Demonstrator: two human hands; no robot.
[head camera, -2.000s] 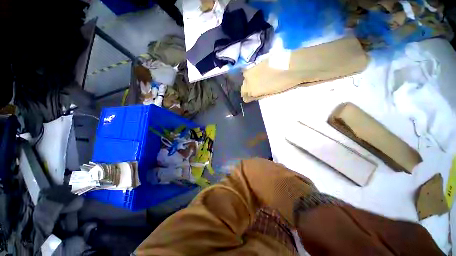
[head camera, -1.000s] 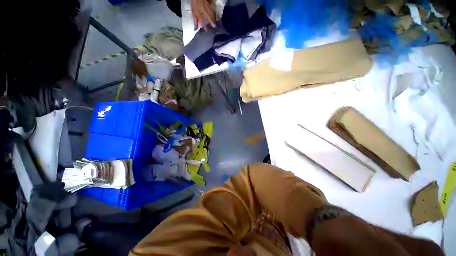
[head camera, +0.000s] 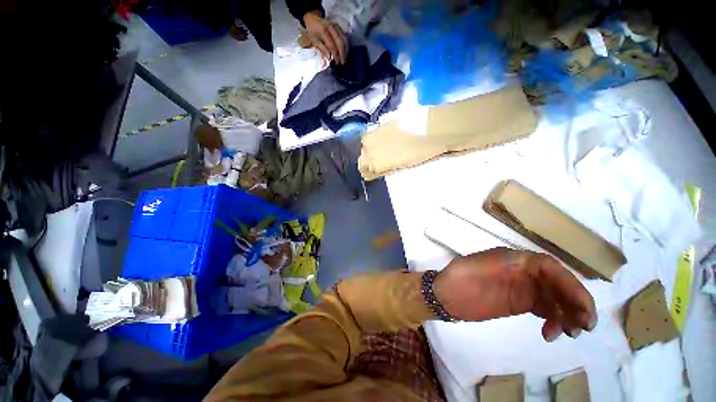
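Note:
My left hand (head camera: 514, 286), bare with a dark bracelet, is over the white table (head camera: 471, 345), fingers apart and slightly curled, with nothing visible in it. It covers part of the white-topped strip stack (head camera: 457, 235). Beyond it, a thick khaki strip bundle (head camera: 559, 228) lies slanted. Two small khaki pieces (head camera: 502, 389) are cut off by the bottom edge. A brown holed piece (head camera: 650, 316) lies at the right, above white sheets (head camera: 655, 369). My right hand is not in view.
A large khaki pile (head camera: 447, 133) lies on the far side, near blue sheer material (head camera: 447, 55). A yellow marked strip (head camera: 681, 290) is at the right. A blue bin of scraps (head camera: 169, 259) stands at the left. Another person's hand (head camera: 326, 38) touches dark fabric (head camera: 345, 90) at the top.
The view has shifted, bringing the two small khaki pieces in at the bottom. My left hand has come up over the table and now covers part of the white-topped stack. The other person's hand has appeared.

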